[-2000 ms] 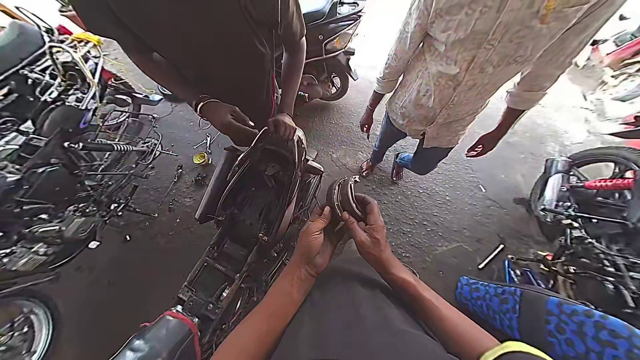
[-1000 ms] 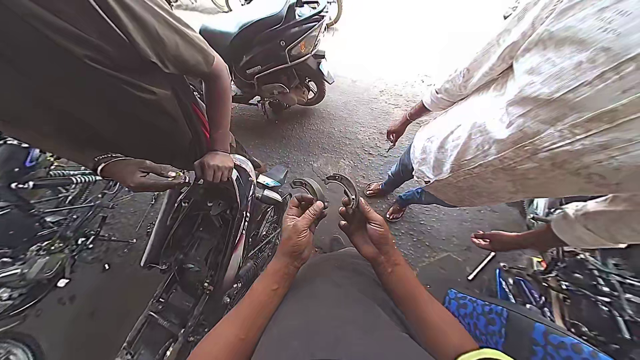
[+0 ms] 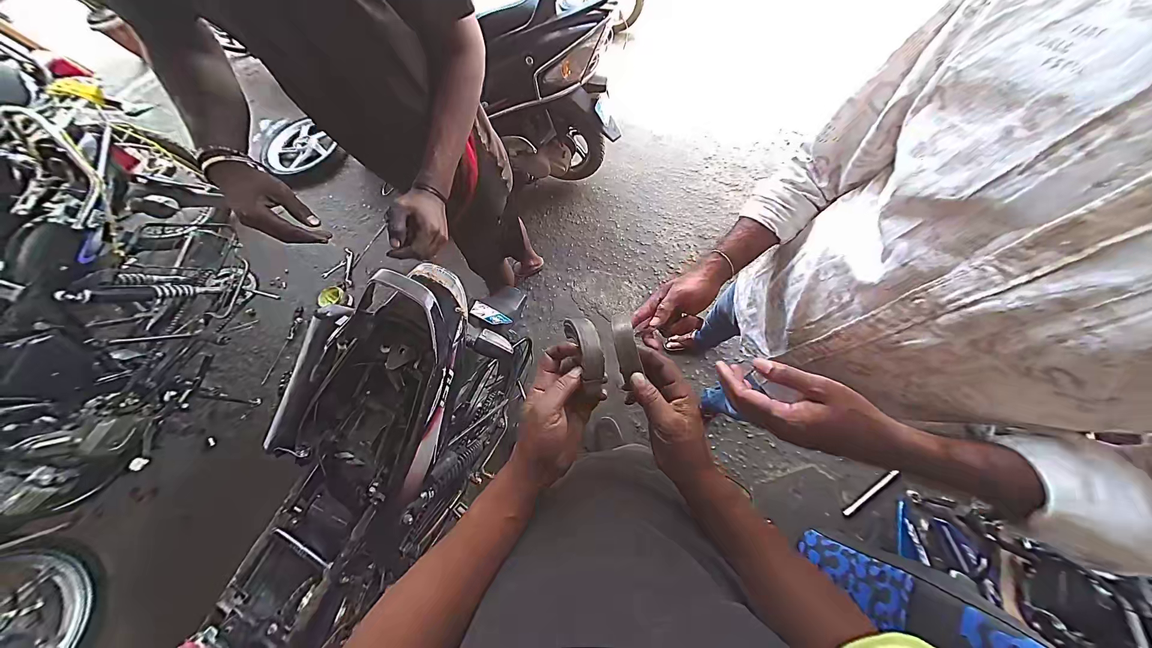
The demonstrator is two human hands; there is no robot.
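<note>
My left hand point(image 3: 556, 414) is closed on a curved brake shoe point(image 3: 587, 349), its worn outer face turned toward the other one. A second curved brake shoe point(image 3: 626, 346) is in my right hand point(image 3: 673, 416), with the thumb on its lower end. The two shoes stand upright side by side with a narrow gap between them. Just beyond the right-hand shoe are the fingers of a co-worker's hand point(image 3: 679, 297); whether they touch it I cannot tell. That person's other hand point(image 3: 801, 405) is held out, palm up, to the right of mine.
A stripped motorcycle frame point(image 3: 333, 513) stands to my left, with another co-worker's hands point(image 3: 418, 223) above its tail. Motorcycle parts point(image 3: 135, 297) crowd the far left. A scooter point(image 3: 558, 99) stands ahead. A blue patterned seat point(image 3: 864, 576) and a metal rod point(image 3: 870, 493) lie lower right.
The brake shoes, held together two seconds ago, are now apart, one per hand. The right co-worker has come closer, with hands near mine. The left co-worker's hands have lifted off the motorcycle.
</note>
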